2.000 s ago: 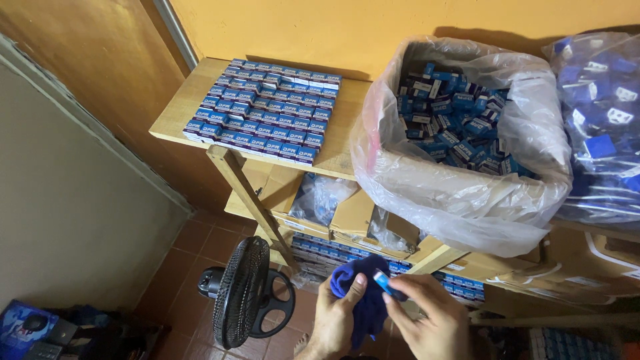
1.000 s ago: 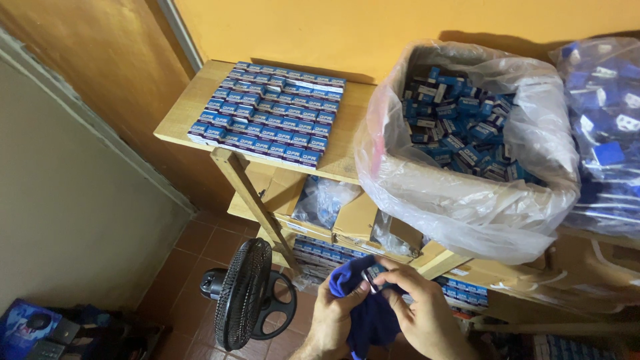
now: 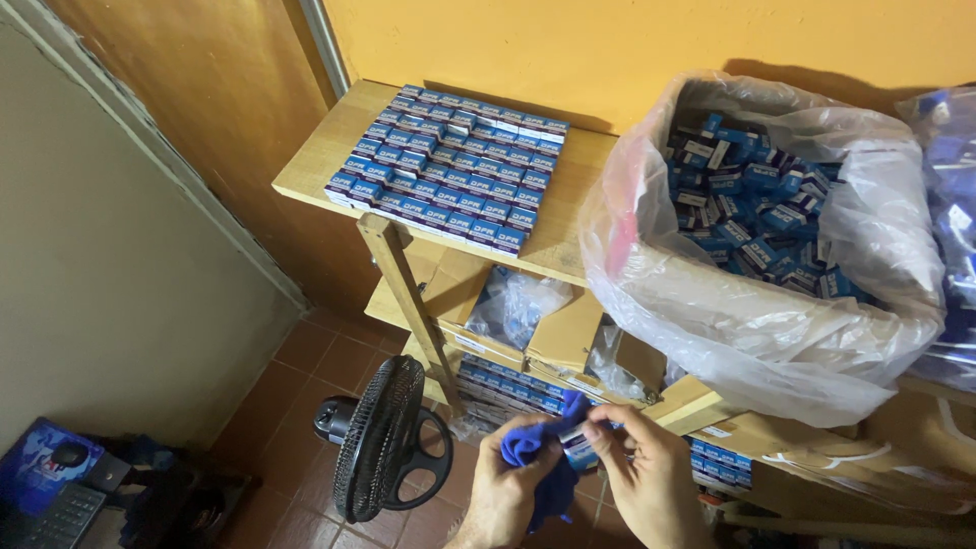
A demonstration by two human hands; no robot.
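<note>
A blue cloth [image 3: 550, 488] is bunched in my left hand [image 3: 505, 476], low in the view. My right hand [image 3: 640, 465] pinches a small blue and white cardboard box [image 3: 578, 447], which rests against the cloth between both hands. Beyond my hands, many similar small boxes [image 3: 457, 171] stand in tight rows on a wooden shelf top [image 3: 568, 244], some raised above their neighbours. To their right, a large carton lined with clear plastic [image 3: 732, 328] holds a loose heap of such boxes [image 3: 762, 213].
Below the shelf top are open cartons [image 3: 568, 332] with plastic bags and more rows of small boxes [image 3: 511, 389]. A black fan [image 3: 381, 442] stands left of my hands. A keyboard [image 3: 57, 518] and mouse [image 3: 70, 455] lie at lower left. A plastic bag of blue items [image 3: 957, 229] is at right.
The small box has turned between my fingers against the cloth. Both hands have stayed close together in about the same place.
</note>
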